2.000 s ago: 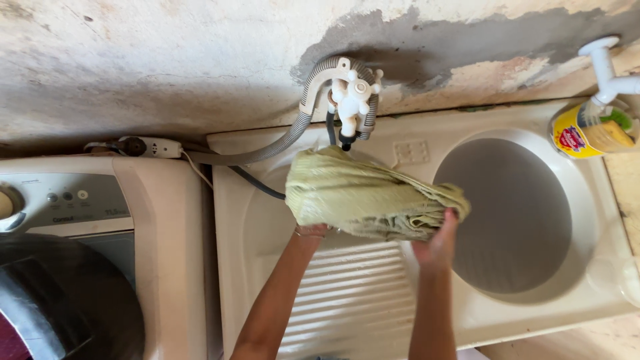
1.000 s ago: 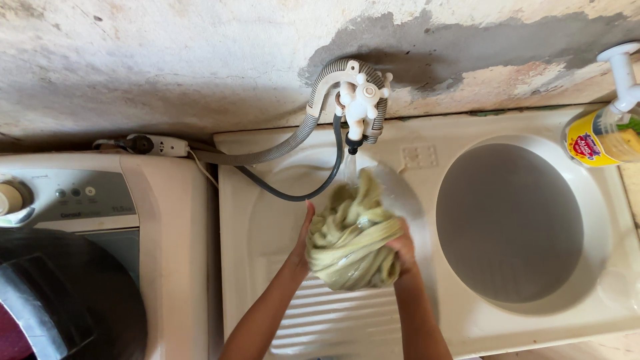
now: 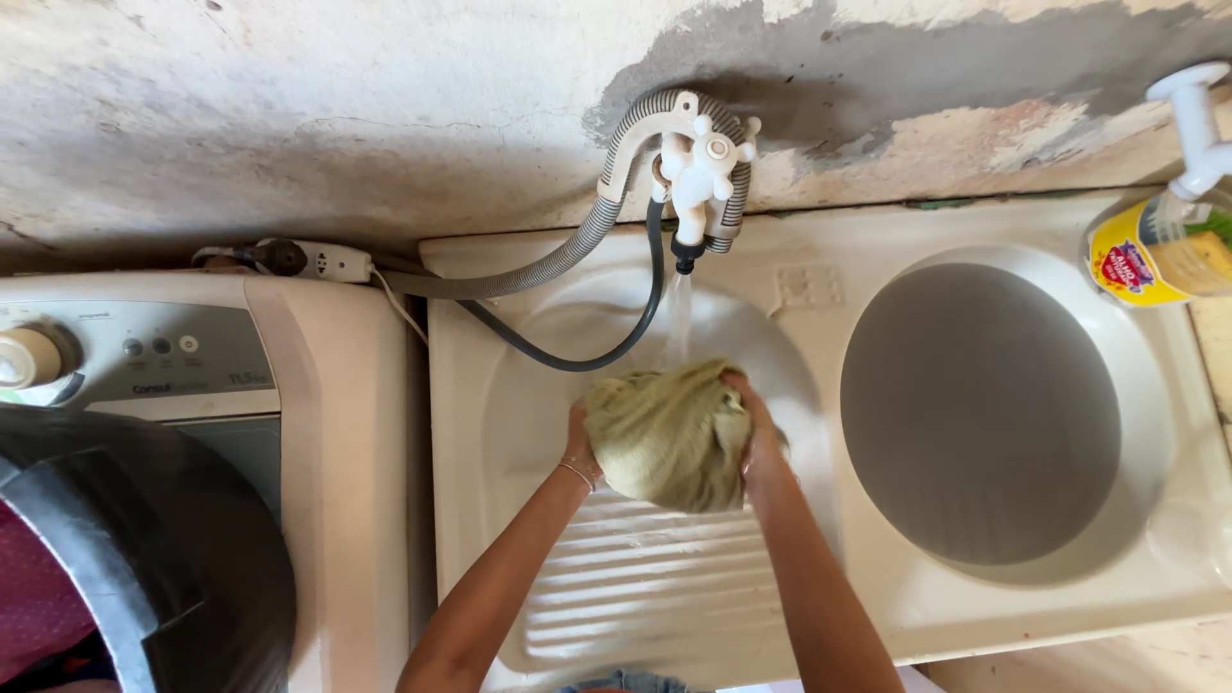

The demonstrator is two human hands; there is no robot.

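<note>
A bunched, wet green cloth (image 3: 664, 438) is held between my two hands above the ribbed washboard (image 3: 664, 577) of a laundry sink. My left hand (image 3: 581, 445) grips its left side, with a thin bracelet at the wrist. My right hand (image 3: 757, 428) grips its right side, thumb side near the top edge. Water runs from the white plastic tap (image 3: 698, 178) through its black nozzle, just beyond the cloth. Most fingertips are hidden behind the cloth.
Right of the washboard is a round basin of greyish water (image 3: 982, 414). A cut plastic container (image 3: 1136, 260) with a sponge stands at the back right corner. At left are a washing machine (image 3: 337, 462) and a black tub (image 3: 221, 549) with fabrics. A grey hose (image 3: 539, 274) and power strip (image 3: 332, 262) lie behind.
The cloth was a long folded bundle two seconds ago, then a twisted bunch under the water; now it is a rounder bundle. Both hands have kept hold of it. Running water now shows clearly.
</note>
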